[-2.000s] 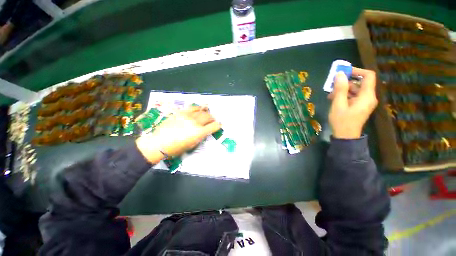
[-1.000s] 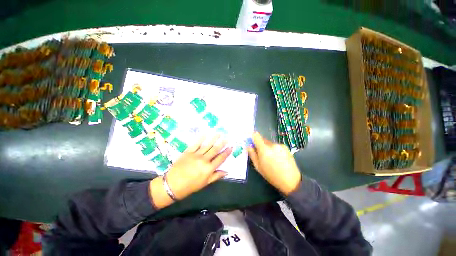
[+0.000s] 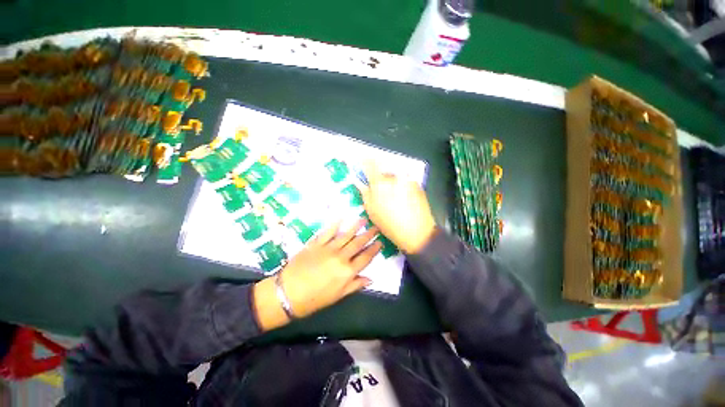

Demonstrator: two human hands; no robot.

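A green circuit board strip (image 3: 350, 193) lies on the right part of the white work sheet (image 3: 312, 151), partly hidden under my hands. My left hand (image 3: 322, 270) lies flat, fingers spread, over the strip's lower part, holding nothing. My right hand (image 3: 397, 208) is at the strip's upper part, fingertips low on it. A small pale-blue bit shows at those fingertips; the rest of the blue-and-white hand item is hidden in the fingers. More green strips with amber flex tails (image 3: 252, 226) lie slanted on the sheet's left half.
Left of the sheet are dense stacked strips (image 3: 99, 115). Right of it is a fanned batch of strips (image 3: 477, 191), then a cardboard tray (image 3: 578, 199) packed with strips. A solvent bottle (image 3: 439, 36) stands on the white-edged back ledge (image 3: 318, 57).
My right hand came from beside the tray down to the sheet, then moved up along the strip. My left hand shifted off the left strips and now rests on the right strip. The view has turned.
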